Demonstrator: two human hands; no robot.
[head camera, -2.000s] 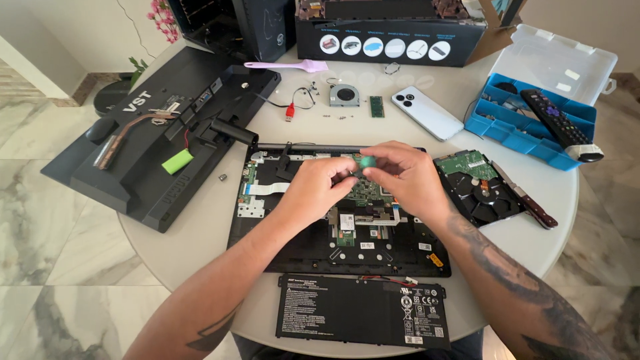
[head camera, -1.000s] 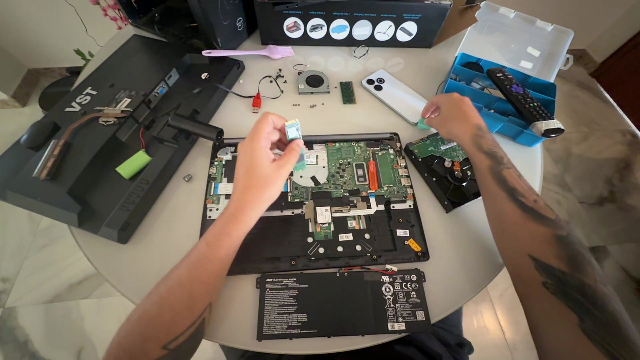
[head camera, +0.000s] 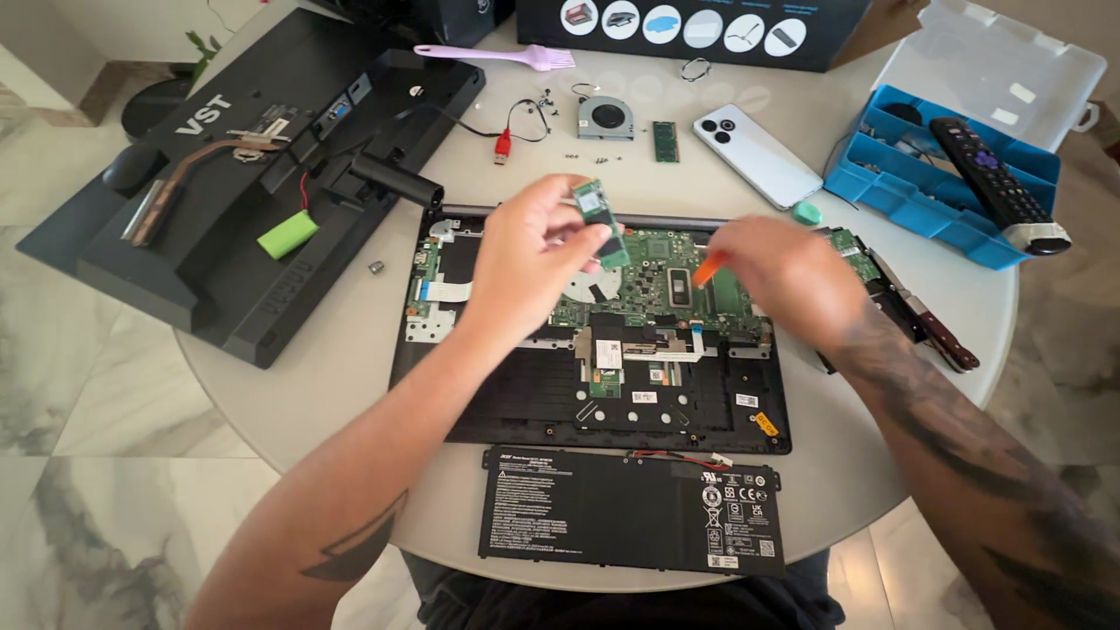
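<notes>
Between its thumb and fingers, my left hand (head camera: 547, 254) holds a small green circuit board (head camera: 604, 226) upright above the opened laptop base (head camera: 516, 376). My right hand (head camera: 783, 271) grips an orange tool (head camera: 710, 269), whose tip points down over the green motherboard (head camera: 656, 249); the rest of the tool is hidden by the fingers. A small teal-green lump (head camera: 807, 213) lies on the table beyond my right hand. The laptop battery (head camera: 630, 516) lies in front of the base, near the table's edge.
A cooling fan (head camera: 605, 116), memory module (head camera: 666, 142), screws and white smartphone (head camera: 757, 156) lie behind the laptop. At left a monitor (head camera: 262, 175) bears a copper heat pipe (head camera: 179, 179) and green battery pack (head camera: 288, 234). At right are a knife (head camera: 932, 328), hard drive and blue organizer (head camera: 941, 210) with a remote.
My right hand has moved from beside the phone, where it held the teal-green lump, to the motherboard and now grips the orange tool. The lump is on the table. My left hand still holds the small board.
</notes>
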